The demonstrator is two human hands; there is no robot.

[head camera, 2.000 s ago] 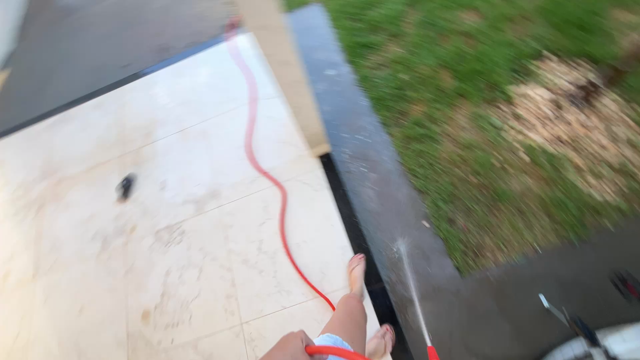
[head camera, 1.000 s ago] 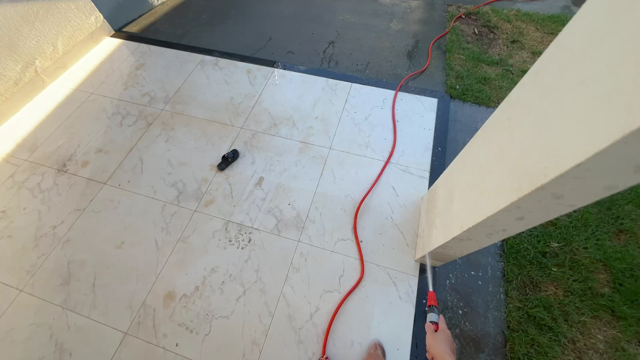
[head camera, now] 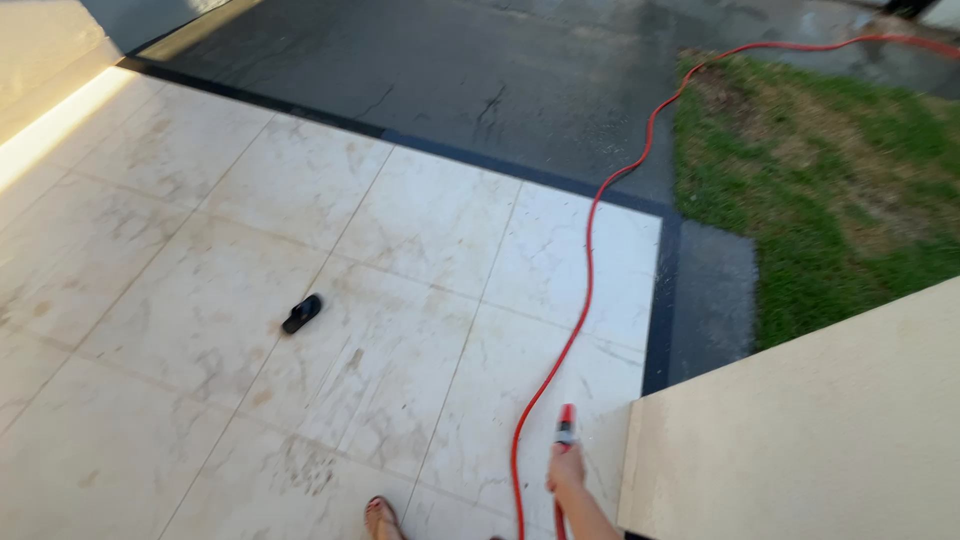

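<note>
My right hand (head camera: 567,469) is closed around a red and grey hose nozzle (head camera: 566,426), low and right of centre, with its tip pointing up the view over pale marble-look floor tiles (head camera: 405,300). A red hose (head camera: 589,262) lies in a curve across the tiles, left of my hand, and runs off over the dark paving. Another stretch of red hose drops below my hand. My left hand is out of view. One foot in a sandal (head camera: 381,516) stands at the bottom edge.
A black slide sandal (head camera: 302,314) lies on the tiles left of centre. A cream pillar (head camera: 795,435) stands close at right. Dark edging (head camera: 495,163) borders the tiles, with wet dark paving (head camera: 420,67) beyond. Grass (head camera: 795,187) lies at right, a cream wall (head camera: 45,67) at upper left.
The nozzle, earlier beside the foot of the pillar with spray at its tip, has moved left over the tiles. The view has swung away from the grass.
</note>
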